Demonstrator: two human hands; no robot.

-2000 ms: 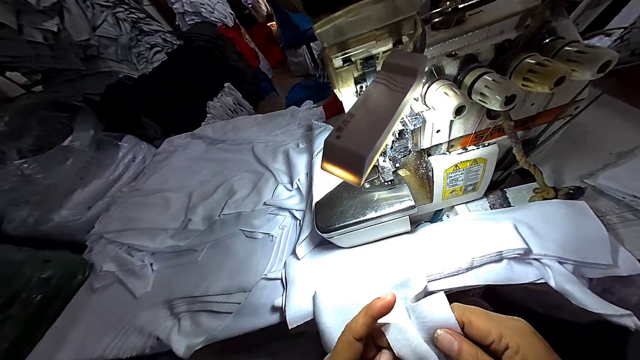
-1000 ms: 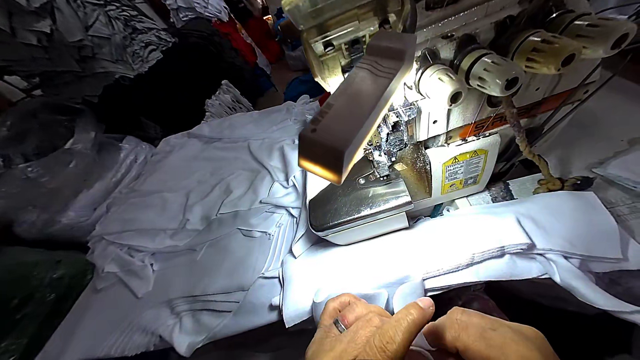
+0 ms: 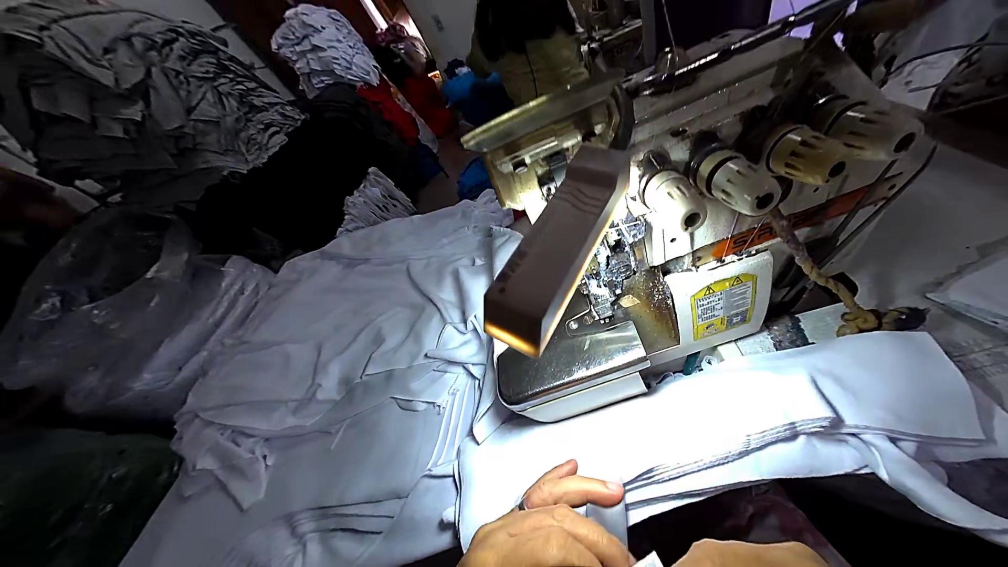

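At the bottom centre, my left hand [image 3: 555, 524] has its fingers curled on a small white fabric piece [image 3: 608, 521], beside the front edge of a stack of white cut fabric [image 3: 709, 417]. My right hand [image 3: 744, 554] is mostly cut off by the bottom edge, close to the left one; its fingertips and whatever it holds are hidden. Just beyond the stack stands an overlock sewing machine [image 3: 701, 205] with a shiny metal cloth plate [image 3: 571, 362]. A lamp bar [image 3: 555, 252], lit along its edge, hangs over the needle area.
Heaped white fabric [image 3: 339, 339] covers the table left of the machine. Clear plastic bags [image 3: 157, 315] lie at the far left, with a grey fabric pile [image 3: 157, 94] behind. A knotted rope [image 3: 819, 276] hangs by the thread tension knobs [image 3: 732, 181]. A person [image 3: 528, 47] is in the background.
Two seconds ago both hands held up a small white piece between their fingers. Now they are lower in view, with the left hand curled over fabric. The view has tilted upward.
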